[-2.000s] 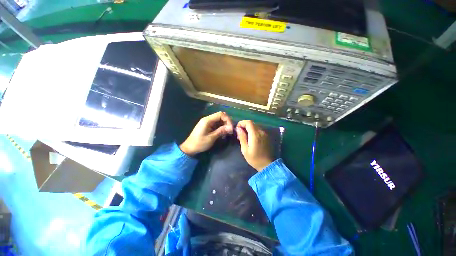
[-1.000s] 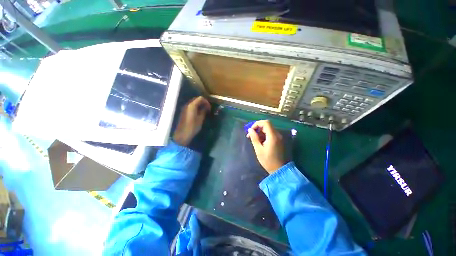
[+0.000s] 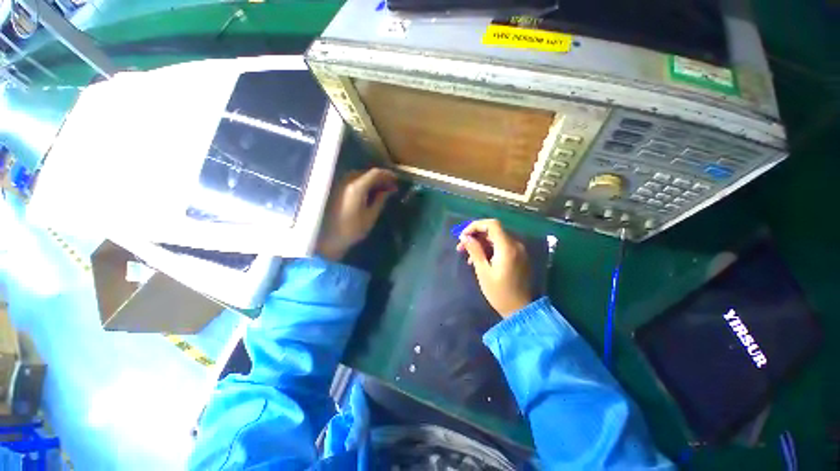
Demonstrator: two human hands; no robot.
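A dark tablet (image 3: 451, 322) in shiny clear film lies on the green mat in front of the tester. My right hand (image 3: 498, 265) is over its upper part and pinches a small blue-purple pick (image 3: 460, 228) between thumb and fingertips. My left hand (image 3: 355, 213) is left of the tablet, near the tester's lower left corner, with its fingers curled. Whether it holds something small is too unclear to tell.
A large beige-grey tester (image 3: 686, 166) stands behind, with dark tablets on top. A blue cable (image 3: 612, 308) hangs from it. A lit tablet (image 3: 737, 340) lies at right. White foam trays (image 3: 138, 156) with a dark tablet stand at left. An open carton (image 3: 152, 299) is below.
My left hand has moved away from my right hand, left to the tester's lower corner. The blue-purple pick has come into sight in my right hand. The view has shifted slightly.
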